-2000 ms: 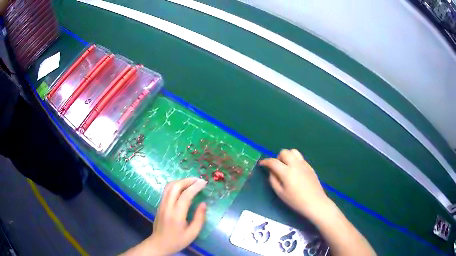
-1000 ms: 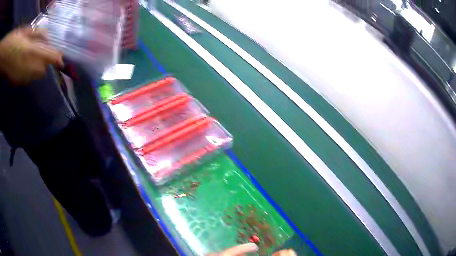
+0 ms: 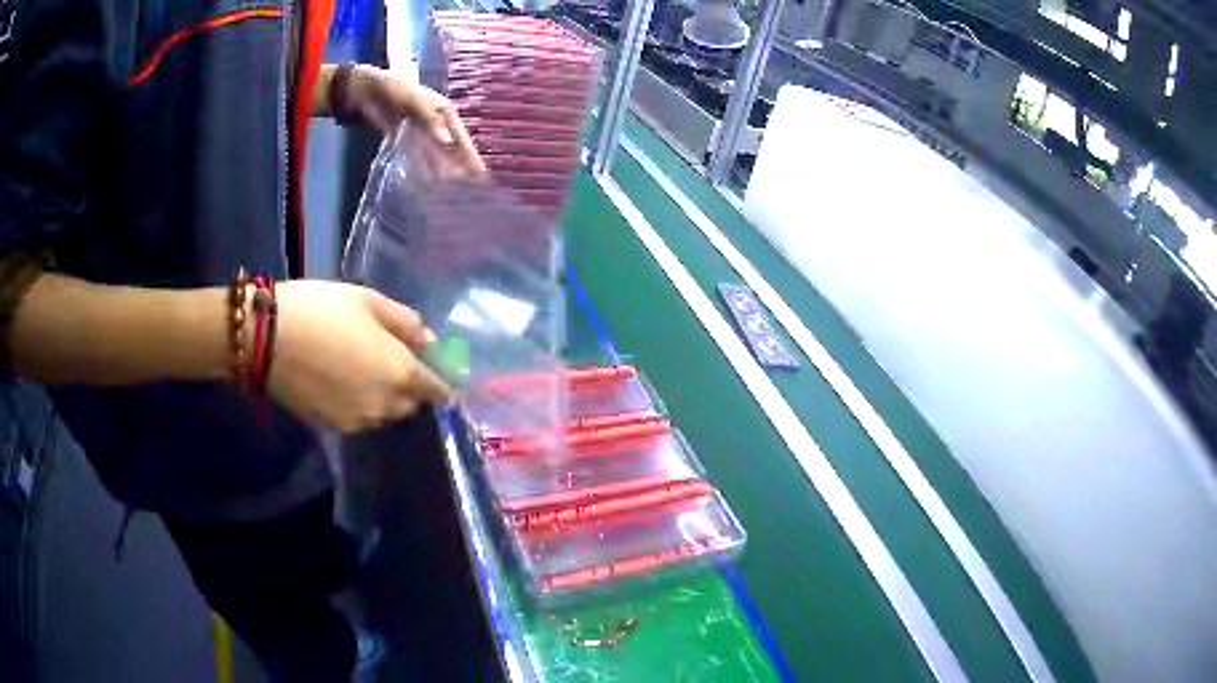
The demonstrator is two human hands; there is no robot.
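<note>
Neither of my hands is in the picture. A clear plastic tray with long red strips (image 3: 607, 507) lies on the bench in front of me. Another person's two hands (image 3: 354, 354) hold a clear, empty-looking tray (image 3: 501, 287) tilted above its far end. The held tray is see-through and blurred. A few small dark red rings (image 3: 594, 630) lie on the bright green mat (image 3: 667, 640) at the near edge of the red-strip tray. The rest of the mat is cut off by the bottom edge.
A tall stack of pink-red trays (image 3: 514, 107) stands behind the held tray. A plate with three round inserts (image 3: 757, 326) lies between the pale rails (image 3: 801, 427). The other person stands at the left, beside the blue-edged bench.
The view has swung up and left; both my hands and the bare three-hole plate have left the picture. The other person's held tray has come over the red-strip tray, now with both hands on it.
</note>
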